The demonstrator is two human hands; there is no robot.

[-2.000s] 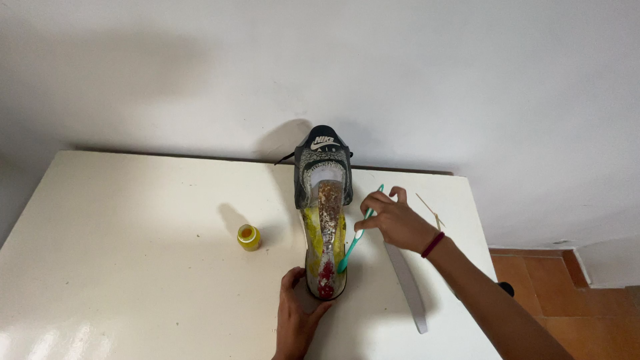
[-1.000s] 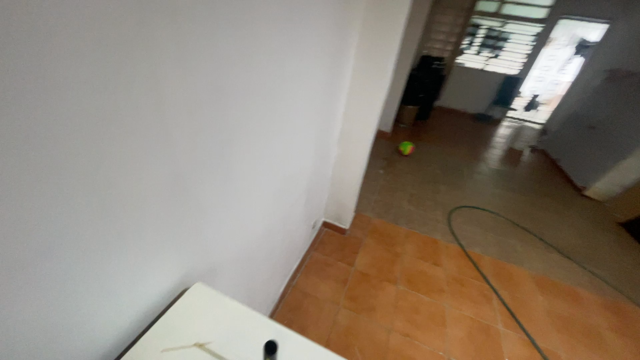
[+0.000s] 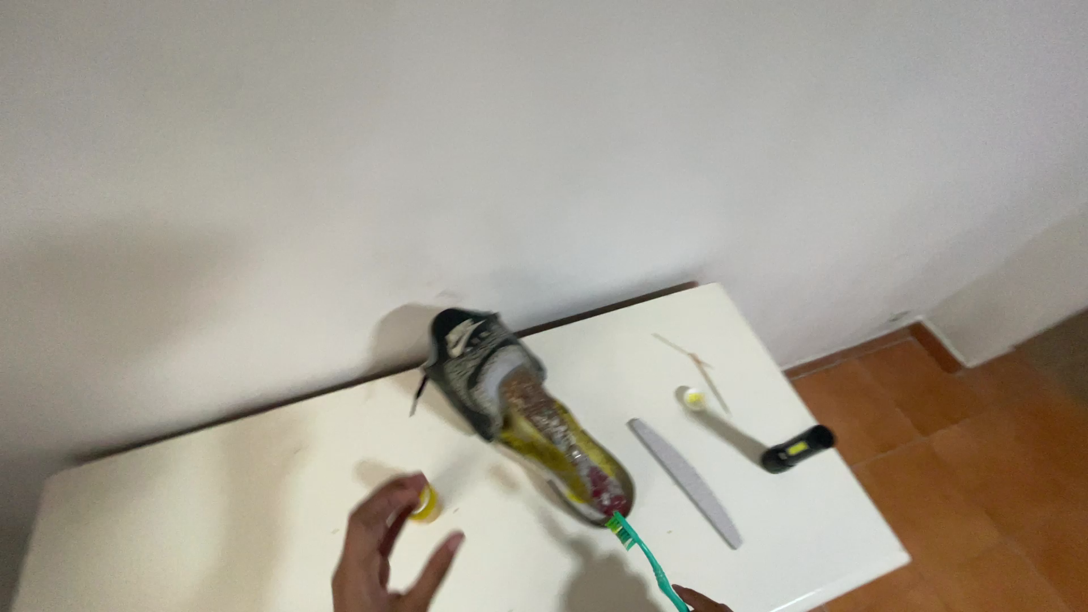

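Observation:
A grey and black Nike shoe [image 3: 476, 365] lies on the white table, its upper peeled from the yellow, brown and red-stained sole [image 3: 561, 442]. My left hand [image 3: 395, 548], thumb and fingers apart, is at a small yellow bottle [image 3: 425, 505]; its fingertips overlap the bottle in view, and contact cannot be told. My right hand [image 3: 701, 600], mostly cut off by the bottom edge, holds a green toothbrush [image 3: 650, 561] by its handle. The brush head is at the heel end of the sole, touching or just in front of it.
Right of the shoe lies a grey nail file [image 3: 687, 483] on the table [image 3: 816, 535]. Beyond it are a small round whitish-yellow cap [image 3: 694, 399], thin sticks [image 3: 697, 361] and a black cylindrical object [image 3: 797, 449] near the right edge. A wall [image 3: 544, 170] rises behind; tiled floor [image 3: 960, 450] lies right.
My left hand has left the heel of the shoe and is at the yellow bottle. The toothbrush has moved from the sole's side to its heel end. The view swung away to the room and back.

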